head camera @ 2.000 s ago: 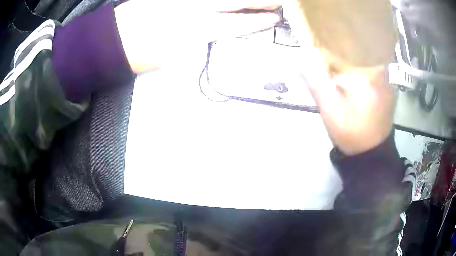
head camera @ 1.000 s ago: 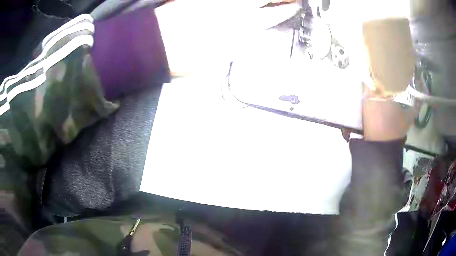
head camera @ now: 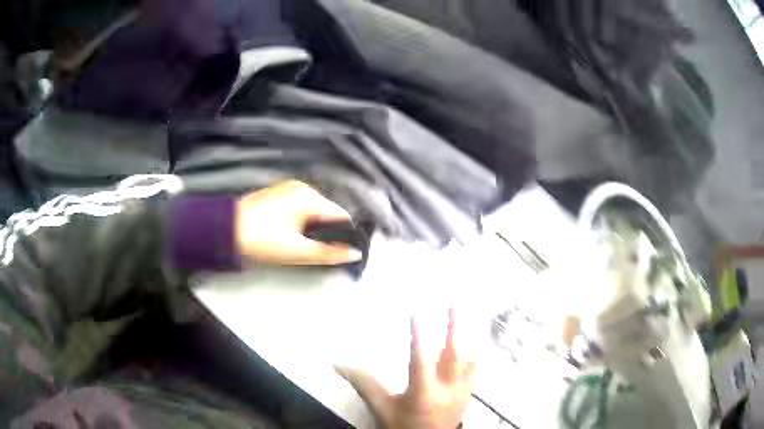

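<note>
Grey and dark cloth [head camera: 385, 142] lies in folds across the table's far left part. My left hand [head camera: 293, 228], with a purple cuff, is at the near edge of this cloth, its thumb and fingers around a dark piece of it. The image is blurred there. My right hand [head camera: 423, 390] is at the bottom centre, fingers spread, over the glaring white table, with no cloth seen in it. The white sewing machine [head camera: 637, 310] is at the right; its needle area is washed out by glare.
The white table [head camera: 276, 323] has its dark near edge running diagonally at lower left. More dark cloth [head camera: 620, 92] is heaped at the upper right. A green loop handle [head camera: 584, 398] is near the machine's base. Blurred items [head camera: 737, 289] stand at the far right.
The view has swung towards the left, bringing the cloth heaps into sight. My left hand now shows at the cloth's edge. My right hand shows whole, spread open, left of the machine.
</note>
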